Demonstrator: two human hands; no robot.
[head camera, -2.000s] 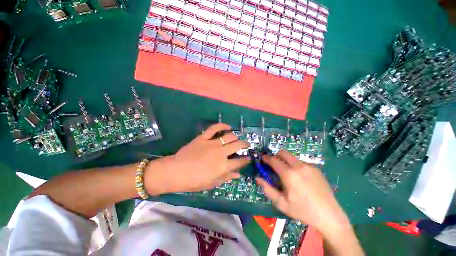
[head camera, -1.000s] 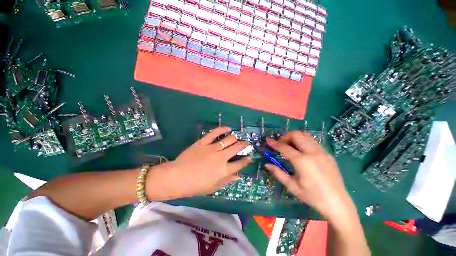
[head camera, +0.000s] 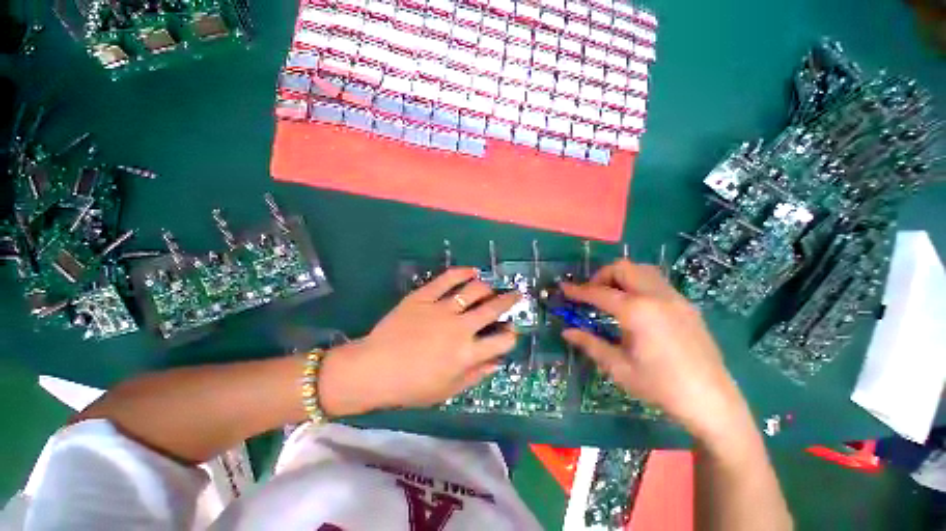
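A row of green circuit boards (head camera: 612, 280) with upright rods stands in a clear holder in front of me. A second row of boards (head camera: 508, 388) lies nearer. My left hand (head camera: 430, 337) rests on the boards with bent, spread fingers; its fingertips are by a board in the middle, and I cannot tell whether they grip it. My right hand (head camera: 643, 337) holds the blue-handled cutters (head camera: 583, 319) just right of that board. The cutter tips are hard to make out.
A red sheet (head camera: 446, 193) with rows of small white pieces lies beyond. A three-board clear holder (head camera: 233, 275) and loose boards (head camera: 67, 207) are left. A large board heap (head camera: 819, 197) and white paper (head camera: 905, 337) are right. A red tray (head camera: 666, 487) is at the near edge.
My right hand has moved right and slightly up, and the cutters have tilted flatter. My left hand has stayed nearly in place. The whole view has shifted slightly.
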